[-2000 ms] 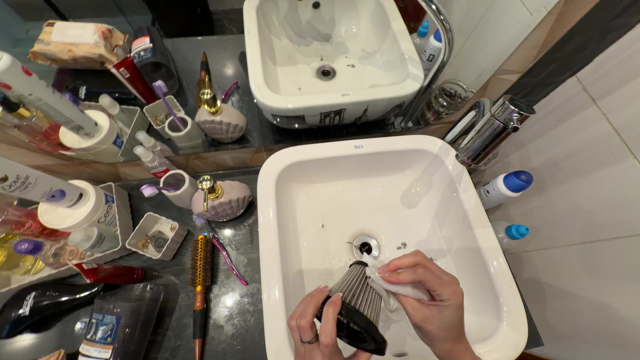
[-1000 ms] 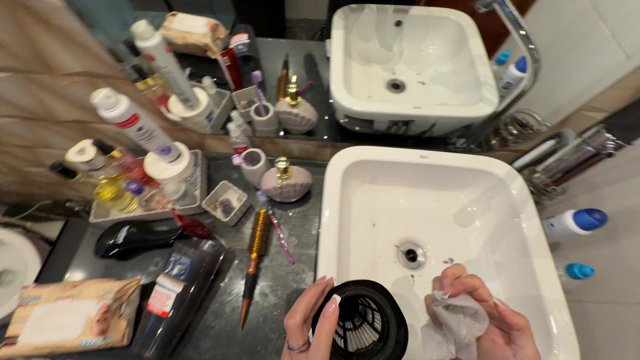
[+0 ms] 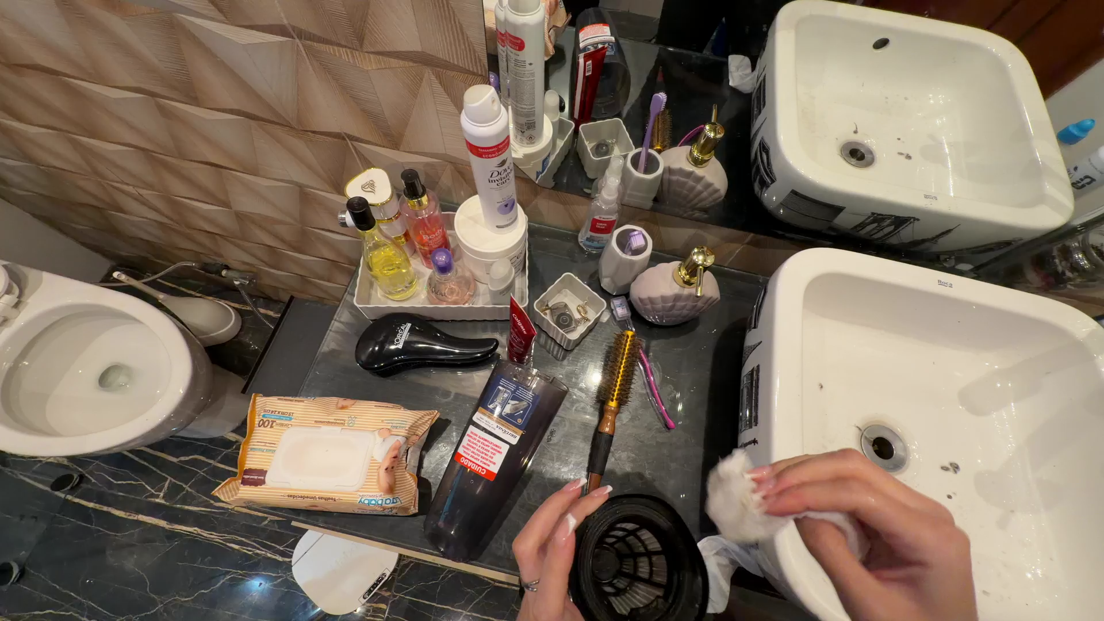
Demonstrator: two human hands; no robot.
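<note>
My left hand (image 3: 552, 552) holds a black round filter cup (image 3: 638, 565) by its left rim, with its open end facing up and ribbed walls showing inside. Between the fingertips of my right hand (image 3: 871, 526) is a crumpled white wipe (image 3: 742, 504), its loose end hanging down beside the filter's right rim. The right hand is over the front left rim of the white washbasin (image 3: 780, 345). Just above the left fingertips lies a round hairbrush (image 3: 612, 397) with a wooden handle, beside a pink toothbrush (image 3: 655, 388).
On the dark counter (image 3: 552, 440) are a pack of wet wipes (image 3: 328, 457), a dark transparent container (image 3: 492, 457), a black detangling brush (image 3: 423, 343), a toothpaste tube (image 3: 520, 332), a shell-shaped soap dispenser (image 3: 675, 291) and a tray (image 3: 431, 306) of bottles. A toilet (image 3: 95, 366) stands left.
The view has swung left. The filter was tilted over the basin two seconds ago; now it is at the counter's front edge, left of the basin. The wipe has come away from its narrow end.
</note>
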